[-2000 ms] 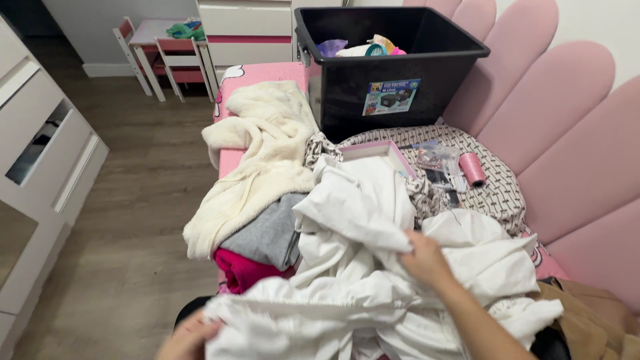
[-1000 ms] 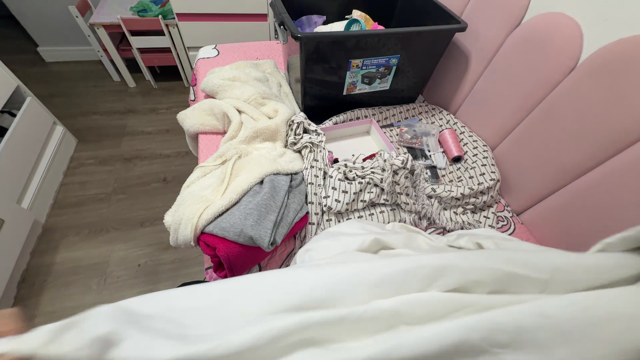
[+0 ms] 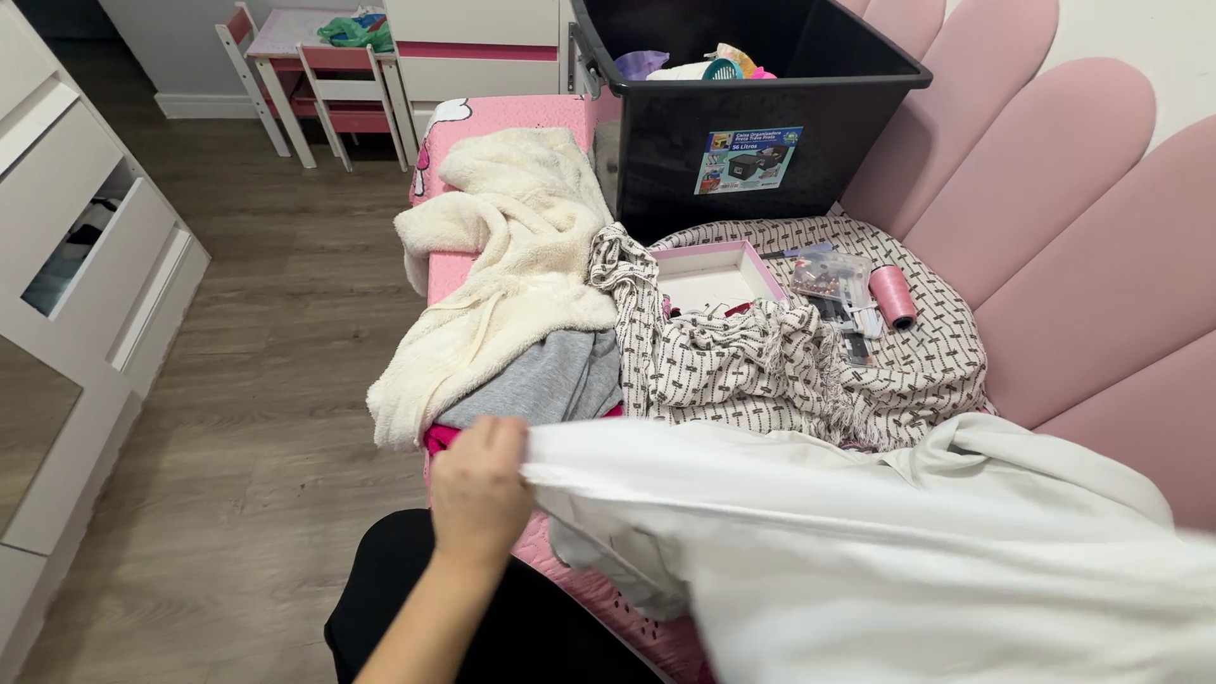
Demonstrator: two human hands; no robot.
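Observation:
My left hand [image 3: 483,489] is closed on the edge of a large white cloth [image 3: 855,532], which stretches from it to the right edge of the view. My right hand is out of view. Beyond the cloth lies a black-and-white patterned fabric with fringe [image 3: 741,375], partly crumpled. On it rest an open pink-edged box [image 3: 717,275], a clear plastic case with small items [image 3: 831,275] and a pink thread spool [image 3: 893,296]. Left of these, a cream fleece garment [image 3: 518,247] lies over a folded grey garment [image 3: 546,380], with bright pink fabric [image 3: 440,438] beneath.
A large black plastic bin [image 3: 760,95] holding colourful items stands at the far end of the pink bed [image 3: 446,275]. A padded pink headboard [image 3: 1035,199] runs along the right. White drawers [image 3: 123,275], one partly open, stand left. A small table [image 3: 285,33] with chairs is at the back.
The white cloth, bunched between both hands two seconds ago, is now stretched out. My left hand has come back into fuller view, and my right hand has gone out of view.

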